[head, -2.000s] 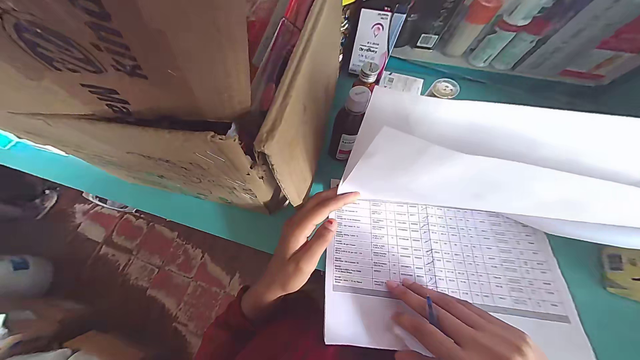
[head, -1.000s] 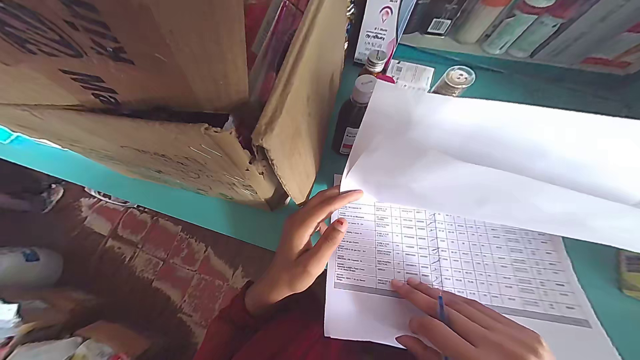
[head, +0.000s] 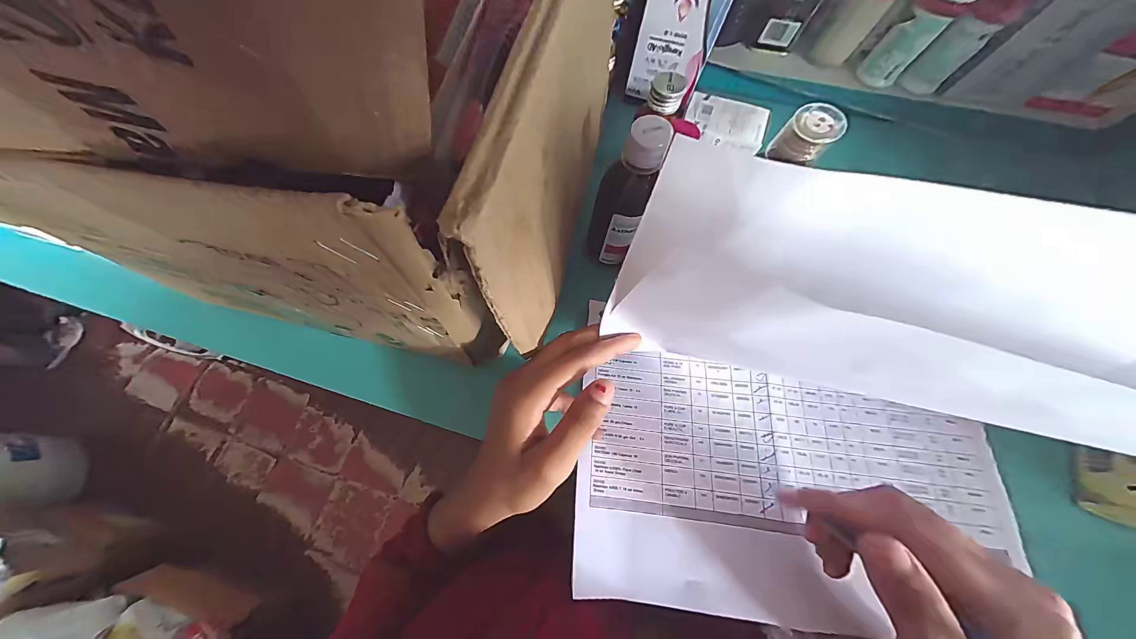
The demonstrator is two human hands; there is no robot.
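Note:
A printed table sheet (head: 692, 461) lies on the teal counter, with pen tick marks down one column. White upper sheets (head: 852, 257) are folded back over its top part. My left hand (head: 541, 435) rests at the sheet's left edge, its index finger at the fold of the upper paper and its thumb over the printed rows. My right hand (head: 896, 541) is over the lower part of the sheet, slightly blurred, its index finger pointing at the ticked column. It holds a pen (head: 832, 531), mostly hidden by the fingers.
An open cardboard box (head: 524, 177) stands on the teal counter (head: 390, 373) at left. Behind the paper are a dark medicine bottle with a white cap (head: 626, 191), a second bottle (head: 667, 93), a carton (head: 667, 44) and a small clear container (head: 808, 133). A brick floor (head: 293, 444) shows below.
My right hand has lifted and shifted, and its index finger now points beside the ticked column. The left hand stays at the paper's left edge.

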